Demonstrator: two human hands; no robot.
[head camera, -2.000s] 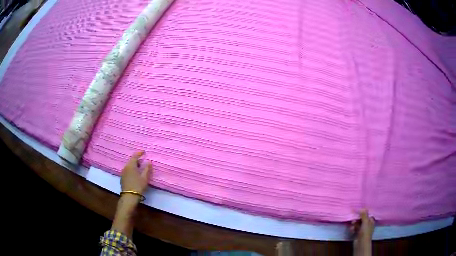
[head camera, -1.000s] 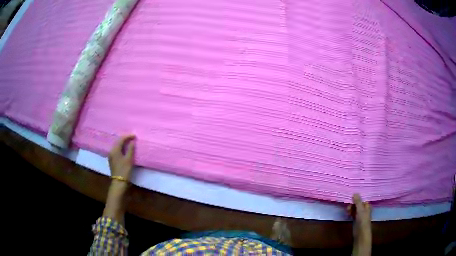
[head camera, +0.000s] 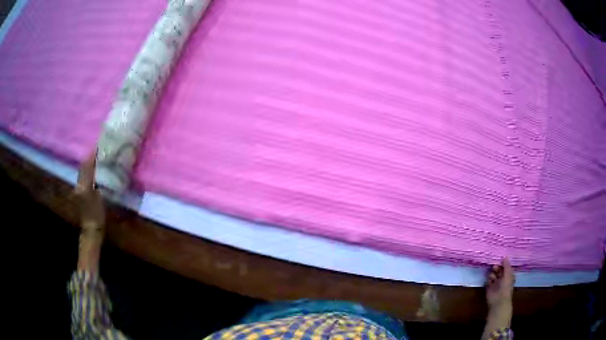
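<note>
The pink ribbed fabric ply (head camera: 319, 133) spreads across the table, its near edge running along the white underlay paper (head camera: 266, 232). A whitish roll with grey-green marks (head camera: 143, 83) lies across the fabric at the left. My left hand (head camera: 90, 182) is at the roll's near end, on its left side, and is blurred; whether it grips the roll is unclear. My right hand (head camera: 500, 282) pinches the fabric's near edge at the right between thumb and finger.
The brown wooden table edge (head camera: 199, 255) curves along the front, close to my checked clothing. A dark object (head camera: 588, 16) shows at the top right corner. The fabric has folds at the right.
My left hand has moved left from the fabric edge to the roll's end. The roll's near end has shifted right in the picture. My right hand still holds the edge, slightly further right.
</note>
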